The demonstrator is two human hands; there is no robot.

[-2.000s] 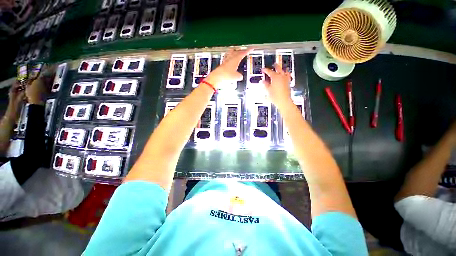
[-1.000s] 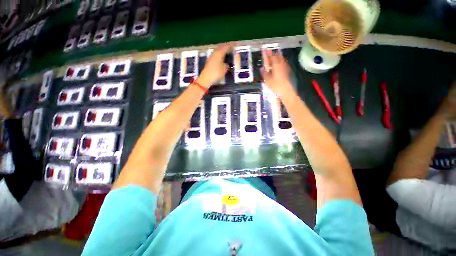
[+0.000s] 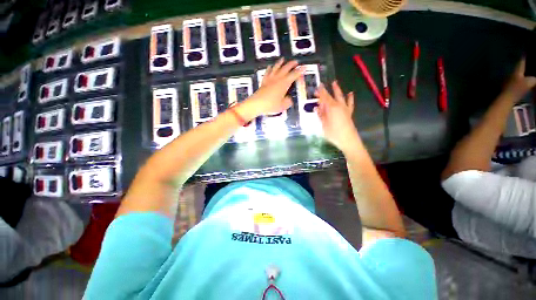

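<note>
Phone backs lie face down in two rows in a clear blister tray point(image 3: 208, 71), each with a white frame and a dark oval at its near end. My left hand point(image 3: 275, 88), with a red string on the wrist, is over a near-row phone back, fingers spread. My right hand point(image 3: 336, 112) is at the right end of the near row, beside the last phone back point(image 3: 308, 88), fingers apart. No phone is lifted. Whether the fingertips touch the phones cannot be told.
A second tray at left holds white phones point(image 3: 93, 112) with dark red patches. Several red pens or screwdrivers point(image 3: 369, 80) and a cream desk fan point(image 3: 362, 26) are to the right. Co-workers' arms point(image 3: 483, 126) show at the right. More phones are at the upper left.
The view has shifted, so the tray sits higher and further left in it. Both hands have come from the far row to the near row.
</note>
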